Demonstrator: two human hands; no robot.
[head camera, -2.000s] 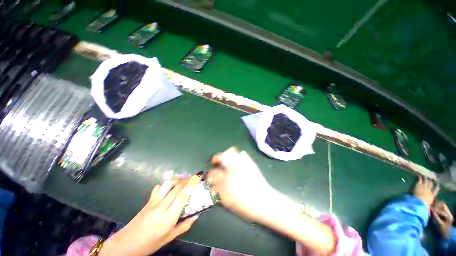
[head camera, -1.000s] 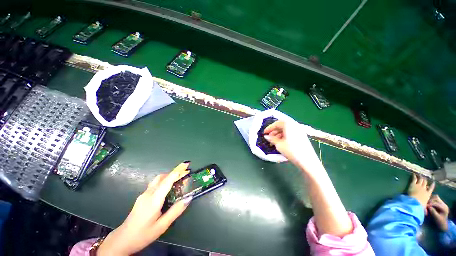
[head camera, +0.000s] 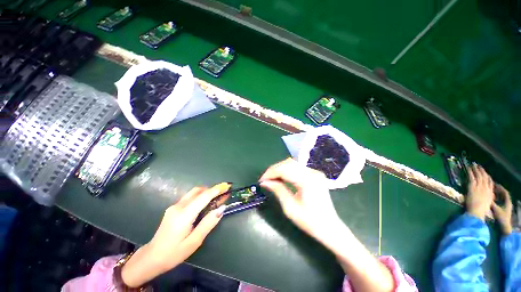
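Observation:
A phone unit (head camera: 243, 199), a black frame with green board, is tilted up on its side over the bench. My left hand (head camera: 185, 225) grips its left end between thumb and fingers. My right hand (head camera: 300, 197) is at the unit's right end with thumb and forefinger pinched together; whether a small part is between them cannot be made out. The right parts bag (head camera: 355, 165), with black pieces inside, stands just behind my right hand. The left parts bag (head camera: 127, 102) is farther left.
Set-aside phone units (head camera: 103, 154) lie beside a clear blister tray (head camera: 51, 134) on the left. Dark trays (head camera: 34, 51) are at the far left. Several phone units lie along the green belt (head camera: 268, 85) behind a worn whitish strip (head camera: 251, 113). Another person's hands (head camera: 481, 191) reach the belt at right.
My right hand has moved from inside the right bag to the phone unit's right end. The unit has been tilted onto its side. The neighbour's hands have reached up to a unit on the belt.

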